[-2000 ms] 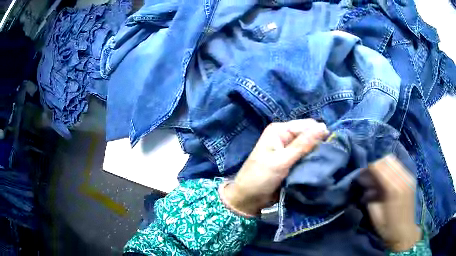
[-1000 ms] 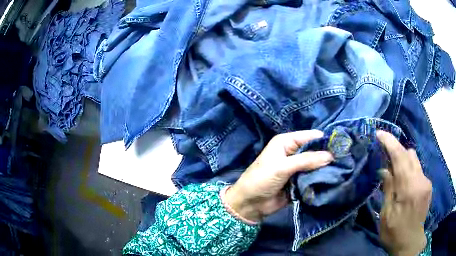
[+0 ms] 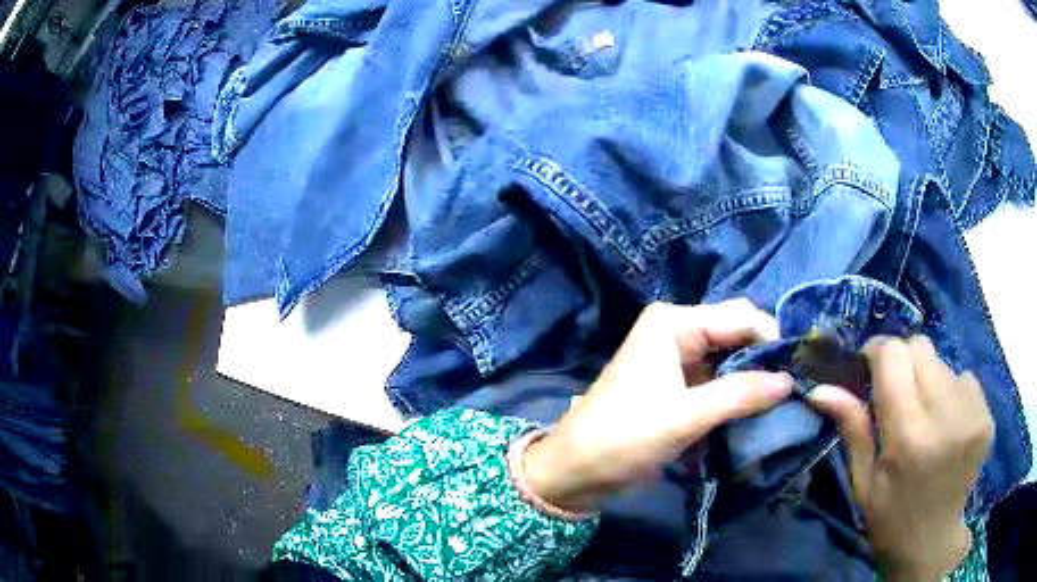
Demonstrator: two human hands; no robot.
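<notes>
A mid-blue denim garment (image 3: 637, 125) with pale contrast stitching lies piled in front of me. My left hand (image 3: 671, 398) pinches the darker denim of a sleeve end between thumb and fingers. The curved cuff edge (image 3: 847, 301) stands up just beyond my fingertips, with a small yellowish spot between the hands. My right hand (image 3: 915, 443) is beside it on the right, with thumb and fingers bent at the same denim. I cannot tell whether it also holds a tool. A stitched edge (image 3: 702, 523) hangs below my left hand.
The white tabletop (image 3: 307, 358) shows at the left and at the right edge. More denim pieces (image 3: 955, 125) lie at the back right. A crumpled blue heap (image 3: 142, 136) is at the far left, above a grey floor (image 3: 245, 500) with a yellow marking.
The cuff has been turned and its opening now faces upward. My left hand has moved slightly right. My right hand has come in close to the left at the denim.
</notes>
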